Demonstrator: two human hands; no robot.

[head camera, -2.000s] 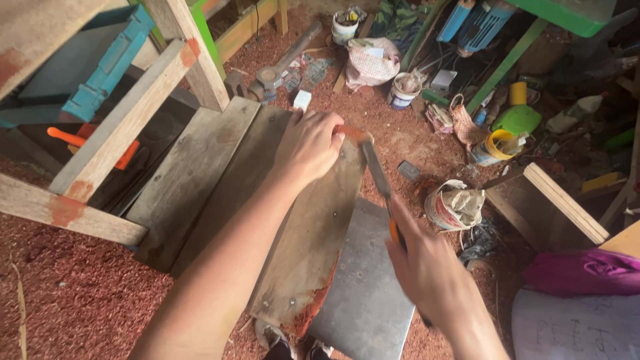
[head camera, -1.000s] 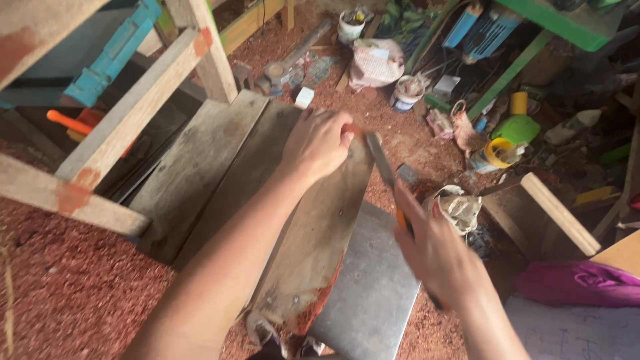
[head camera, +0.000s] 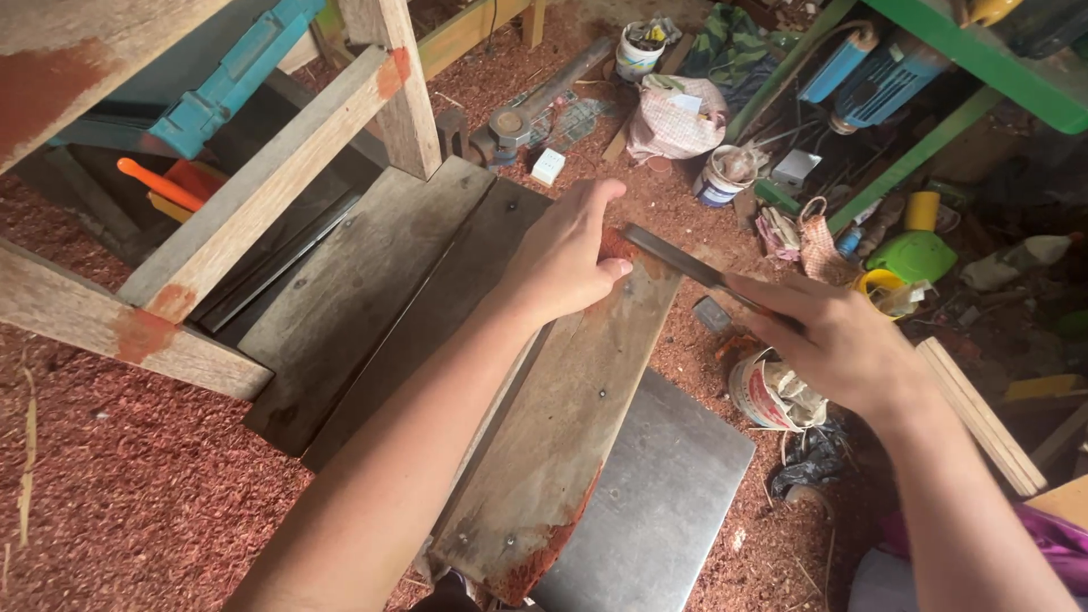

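My right hand [head camera: 824,331] grips a hand tool with a narrow, flat metal blade [head camera: 676,255]; its handle is mostly hidden by the fingers. The blade's tip is at the far end of a worn wooden plank [head camera: 586,399], beside a reddish-brown patch [head camera: 619,245]. My left hand [head camera: 565,255] lies over the planks' far end, thumb and forefinger spread on either side of that patch, nothing seen held. More reddish-brown material [head camera: 544,557] coats the plank's near right edge. Two further boards [head camera: 365,289] lie to the left.
A wooden frame [head camera: 272,178] with reddish patches stands at left. A grey metal sheet [head camera: 654,493] lies right of the planks. Reddish shavings cover the floor. Beyond are a white box [head camera: 548,167], a bucket [head camera: 769,395], a checked bag [head camera: 677,119] and a green metal stand [head camera: 1003,72].
My left thumb and forefinger have spread apart; they were closer together around the plank's end before. The tool stays in my right hand, its blade now lying flatter across the view.
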